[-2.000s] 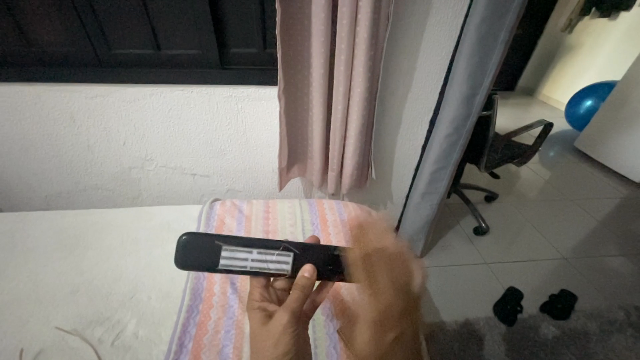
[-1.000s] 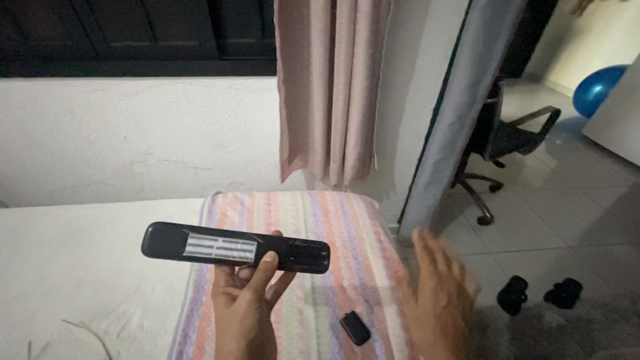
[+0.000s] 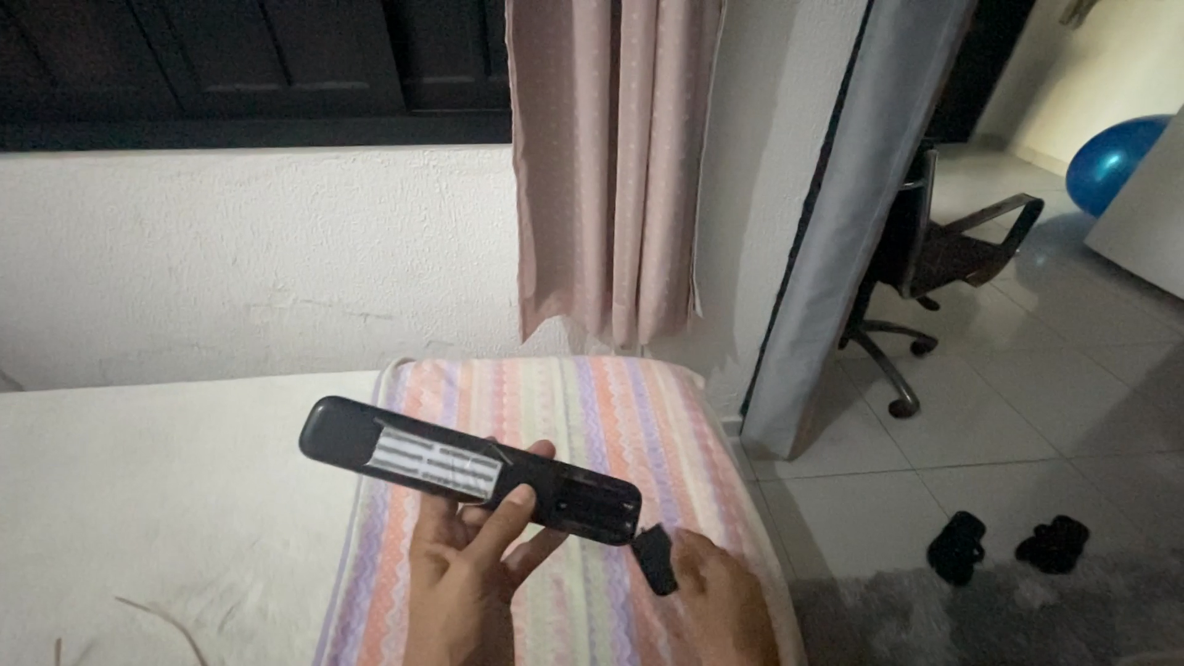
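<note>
My left hand [image 3: 476, 555] grips a black remote control [image 3: 546, 490] from below, its back facing me and its right end tilted down. A white label [image 3: 435, 461] with writing is stuck on the back. At the right end the battery compartment [image 3: 587, 504] lies uncovered; whether any battery is inside cannot be told. Between the fingertips of my right hand [image 3: 717, 592] is a small black battery cover [image 3: 656, 560], just below and right of the remote's end.
A striped cloth [image 3: 573, 398] covers part of the white bed [image 3: 185, 481]. Beyond hang a pink curtain [image 3: 610, 185] and a grey curtain [image 3: 851, 231]. Right, on the tiled floor, are an office chair [image 3: 962, 250], black footwear [image 3: 957, 548] and a blue ball [image 3: 1115, 166].
The battery cover lay on the striped cloth one second ago; now my right hand holds it near the remote. The remote's right end has tipped further down.
</note>
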